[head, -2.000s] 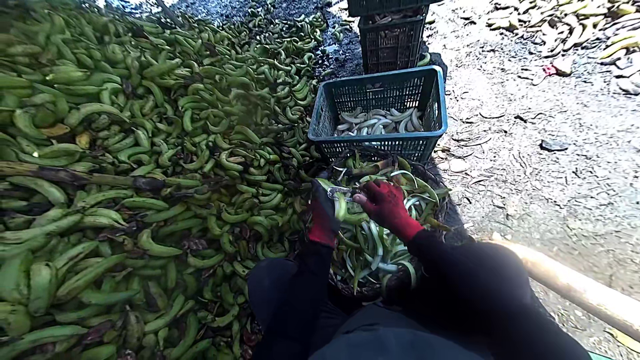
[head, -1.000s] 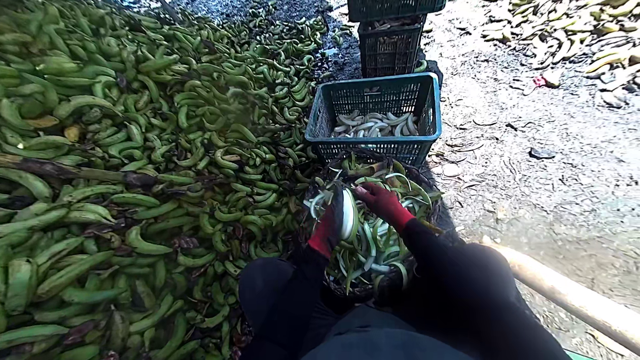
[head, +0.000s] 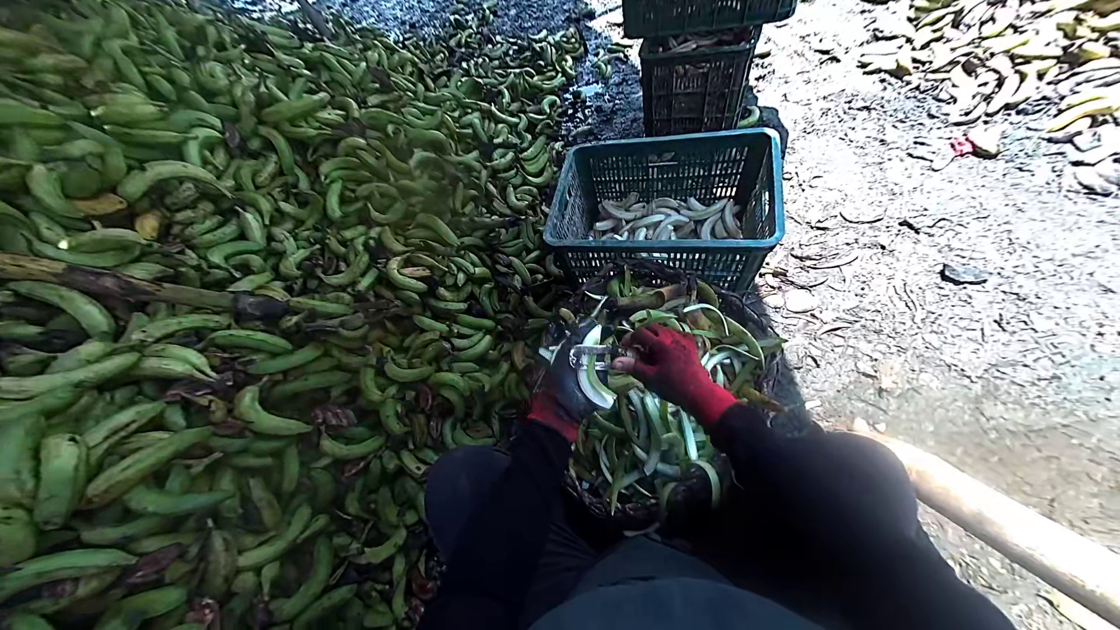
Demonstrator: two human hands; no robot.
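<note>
My left hand [head: 567,378], in a dark glove with a red cuff, is closed around a partly peeled green plantain [head: 595,372]. In a red glove, my right hand [head: 669,363] grips a small tool with a metal blade [head: 593,351], which lies across the plantain; its handle is mostly hidden by the fingers. Both hands are above a round basket [head: 761,328] heaped with green peel strips [head: 652,429]. Just beyond it stands a blue-green plastic crate [head: 774,197] with peeled plantains [head: 665,219] inside.
A large heap of green plantains [head: 262,350] covers the ground at left, with a stalk [head: 131,284] across it. Stacked crates [head: 696,83] stand at the top. Peels or plantains [head: 1006,61] lie at upper right, and a pale pole [head: 1006,516] at lower right.
The left hand held a pale, peeled plantain one second ago; now it holds one with green skin. The blade now lies across this plantain.
</note>
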